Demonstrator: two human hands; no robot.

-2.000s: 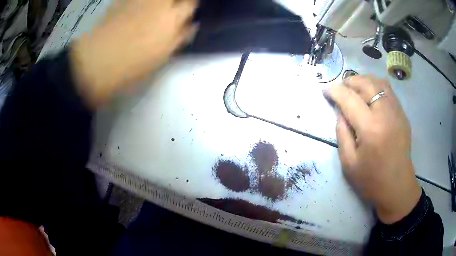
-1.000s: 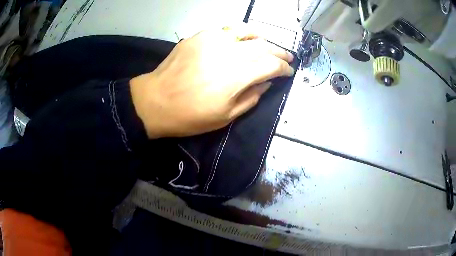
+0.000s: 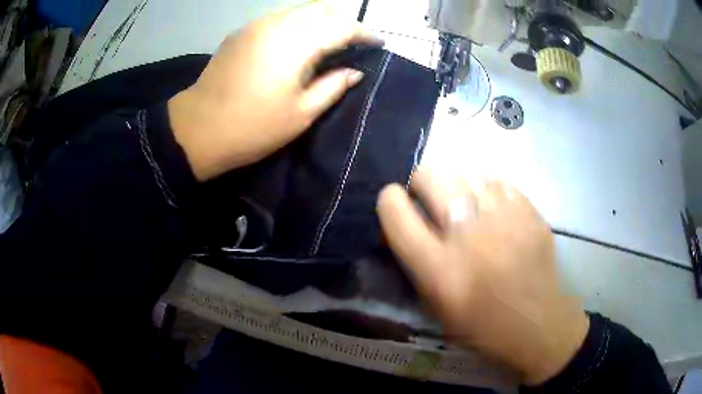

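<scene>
A black garment piece (image 3: 339,165) with pale stitch lines lies on the white table. Its upper right corner is at the presser foot (image 3: 452,65). A white thread tail (image 3: 242,231) lies on its lower left part. My left hand (image 3: 265,88) rests on the upper part of the cloth, thumb and fingers apart. My right hand (image 3: 477,262), slightly blurred, is at the cloth's right edge, with thumb and index finger at that edge; whether it pinches the cloth is hard to tell.
The machine head is at the top right, with a cream ribbed tension dial (image 3: 559,69). A round metal disc (image 3: 507,112) is set in the table (image 3: 608,192). A ruler tape (image 3: 308,334) runs along the front edge. A slim black tool (image 3: 692,245) lies at the far right.
My left hand has moved left and up from the needle area. My right hand has come back into view at the cloth's right edge. The cloth now lies under both hands at the foot.
</scene>
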